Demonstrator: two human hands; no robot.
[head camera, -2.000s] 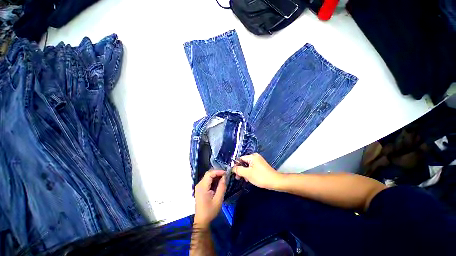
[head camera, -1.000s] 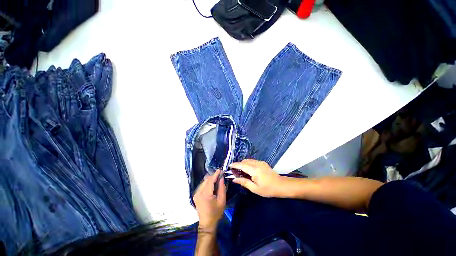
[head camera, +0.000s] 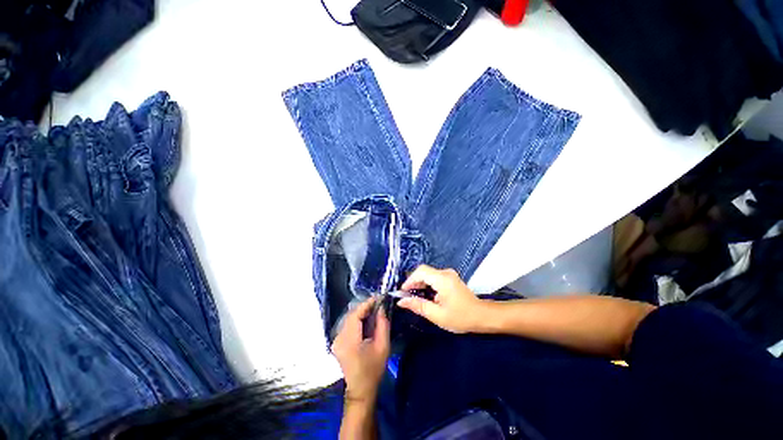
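Note:
The printed blue jeans (head camera: 489, 172) lie with both legs spread away from me on the white table. Their waistband (head camera: 323, 258) is an open ring at the near edge, with pale pocket lining (head camera: 354, 245) and a dark flap with a pale edge inside. My left hand (head camera: 362, 344) pinches the near edge of the waistband. My right hand (head camera: 442, 298) is just right of it, fingers bent at the same edge, with a small light, metallic-looking thing at the fingertips, too small to name. The fingertips nearly meet.
A jeans pile (head camera: 94, 258) hangs over the table edge at left. A black bag (head camera: 410, 30) with a smartphone (head camera: 436, 10) on it and a red bottle (head camera: 514, 10) are at the far side. Dark garments (head camera: 661, 69) lie at far right; more are heaped below the table at right.
The view has shifted, so the jeans and bag sit further left. My right hand moved a little off the waistband, then came back in beside my left hand, which keeps its pinch.

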